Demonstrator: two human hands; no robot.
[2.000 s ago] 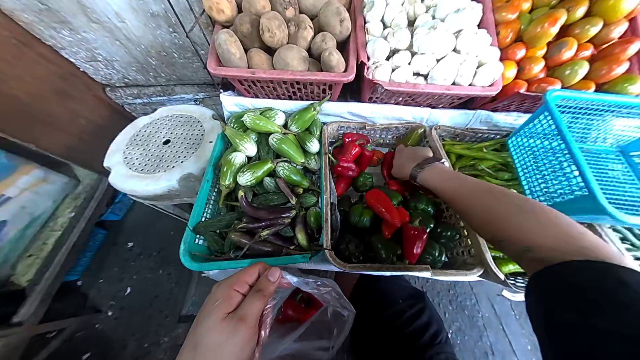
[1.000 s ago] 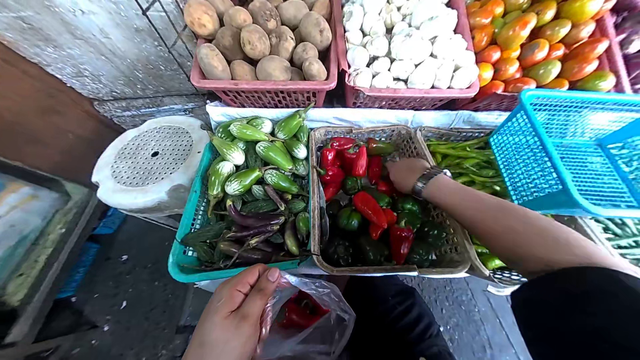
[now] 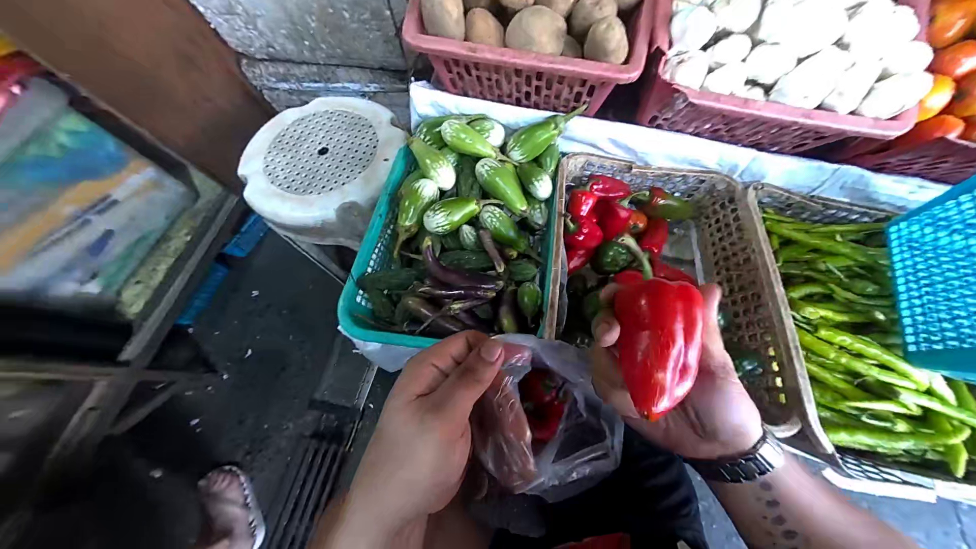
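Note:
My right hand (image 3: 705, 381), palm up with a watch at the wrist, holds a large red bell pepper (image 3: 660, 339) with a green stem. It is just right of a clear plastic bag (image 3: 587, 450), whose rim my left hand (image 3: 442, 415) pinches between thumb and fingers. Red peppers (image 3: 543, 404) show inside the bag. Beyond my right hand stands a brown plastic basket (image 3: 751, 305) with more red peppers (image 3: 598, 210) and dark green ones, partly hidden by the hand. To its left a teal basket (image 3: 358, 305) holds green striped eggplants (image 3: 499, 183) and purple eggplants (image 3: 450, 278).
Pink crates of potatoes (image 3: 536, 30) and white vegetables (image 3: 808, 53) stand behind. Long green chili peppers (image 3: 877, 343) fill a basket at right, beside a blue plastic basket (image 3: 934, 282). A white stool (image 3: 324, 164) stands left of the teal basket. A foot (image 3: 229, 507) shows at lower left.
My right hand has come back from the pepper basket to beside the bag and now holds a large red bell pepper. My left hand still holds the bag. The view has shifted.

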